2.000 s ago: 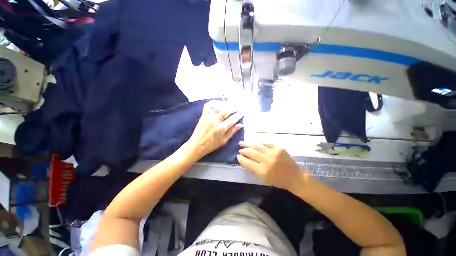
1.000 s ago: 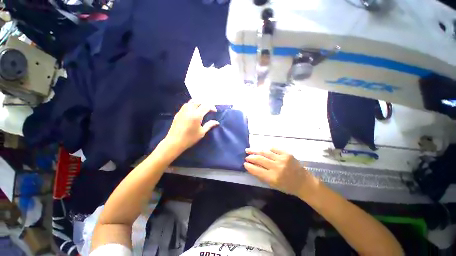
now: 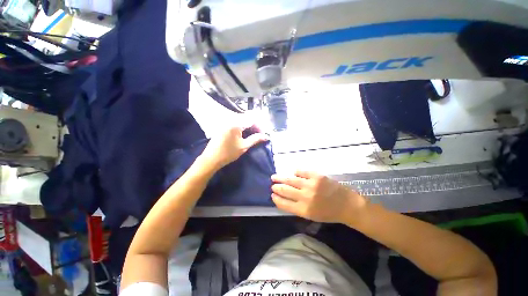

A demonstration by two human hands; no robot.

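A navy panel (image 3: pixel 240 176) lies flat on the white table, its right edge running down from the needle area of the sewing machine (image 3: pixel 370 43). The presser foot and needle are lost in bright glare. My left hand (image 3: pixel 231 144) is on the panel's upper part just left of the needle area, thumb and fingers pinching cloth at the top edge. My right hand (image 3: pixel 315 195) is at the panel's lower right edge, fingertips on the cloth border and fingers close together. A large navy garment bundle (image 3: pixel 133 115) lies to the left, touching the panel.
A small navy piece (image 3: pixel 396 115) hangs-shaped right of the needle, with yellow-green and blue snips (image 3: pixel 415 154) below it and a black loop (image 3: pixel 440 89) beside it. A ruler strip (image 3: pixel 417 184) runs along the front edge. Another machine (image 3: pixel 26 139) stands left; a red basket (image 3: pixel 96 237) is below.
The view has shifted, so the machine head shows further left. My left hand has moved closer to the needle area and now pinches the cloth. My right hand stays at the lower right edge.
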